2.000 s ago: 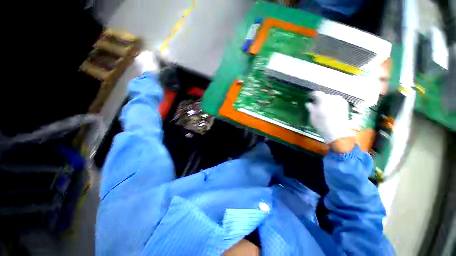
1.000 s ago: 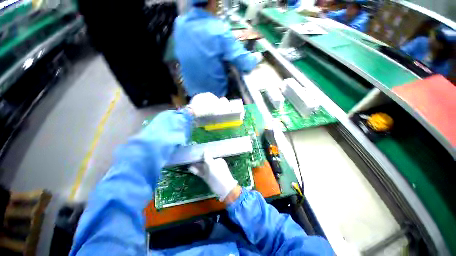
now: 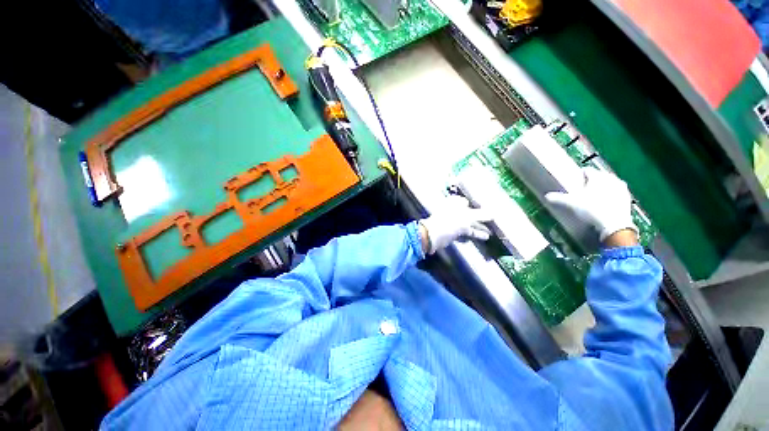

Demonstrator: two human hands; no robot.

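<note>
A green circuit board (image 3: 548, 286) lies on the conveyor at my right, between its rails. My left hand (image 3: 455, 226), in a white glove, is at the board's near-left edge, touching the long white-silver heat sink (image 3: 504, 215). My right hand (image 3: 594, 204), also gloved, holds the large heat sink (image 3: 544, 164) on the board's far side. The orange jig (image 3: 316, 181) lies bare on the green base plate (image 3: 207, 126) at my left, with its cut-outs showing.
The electric screwdriver (image 3: 333, 108) lies at the base plate's right edge with its cable. Another board (image 3: 388, 34) is further up the conveyor (image 3: 430, 93). A blue and white pen (image 3: 88, 177) is at the jig's left. Shiny pieces (image 3: 156, 341) sit in a black tray below.
The board has moved from the orange jig to the conveyor on the right, with both hands on it. The jig is now uncovered. The view has turned downward.
</note>
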